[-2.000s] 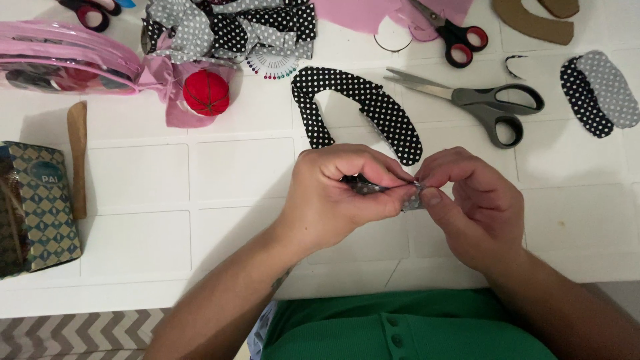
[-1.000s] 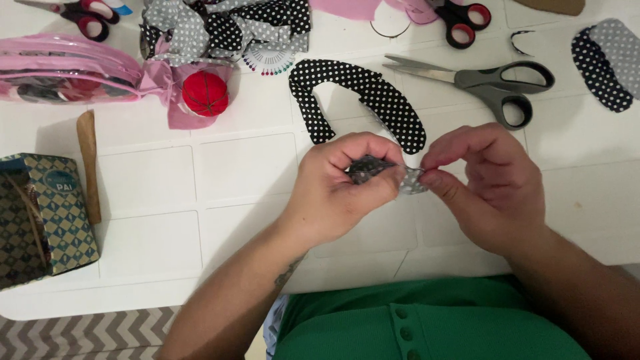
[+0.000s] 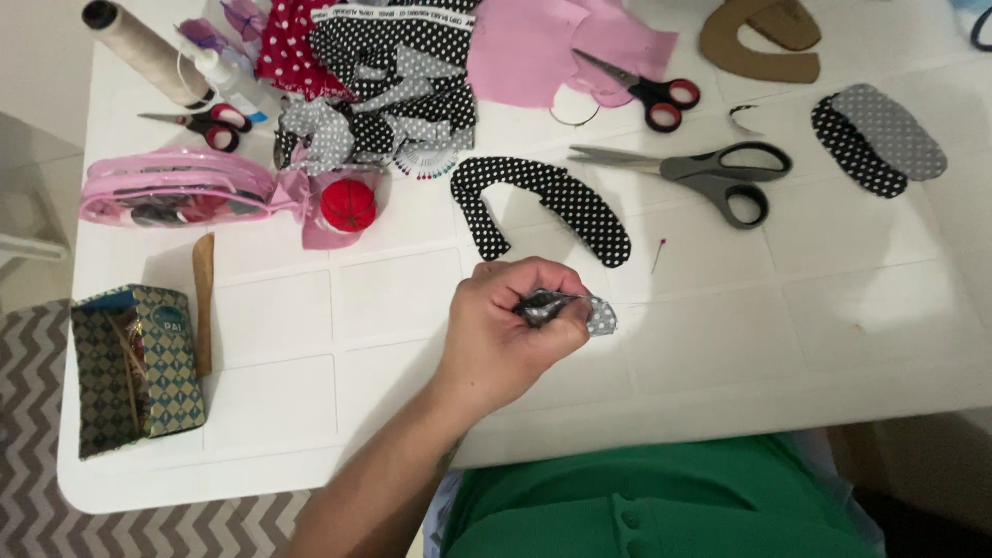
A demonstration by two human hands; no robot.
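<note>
My left hand (image 3: 515,325) pinches a small folded piece of polka-dot fabric (image 3: 602,317), grey on its outer side, over the table near its front edge. A fine thread or needle seems to stick out to the right of the fabric. My right hand is out of view. Just beyond my left hand lies a curved black polka-dot fabric piece (image 3: 577,194). A pin with a dark pink head (image 3: 659,254) lies on the table to the right. Grey-handled scissors (image 3: 697,174) rest behind it. Two oval dotted fabric pieces (image 3: 891,139) overlap at the far right.
Left of centre are a red pincushion (image 3: 348,205), a pink clear pouch (image 3: 178,194), a patterned box (image 3: 174,364) and a wooden stick (image 3: 204,302). Farther back are dotted fabric scraps (image 3: 372,85), small scissors (image 3: 209,124), more scissors (image 3: 647,89), a thread cone (image 3: 147,54) and brown cutouts (image 3: 759,46).
My right hand has left the view; it was at the fabric beside my left hand. The pin now shows on the table. The view has shifted, showing more of the table's back.
</note>
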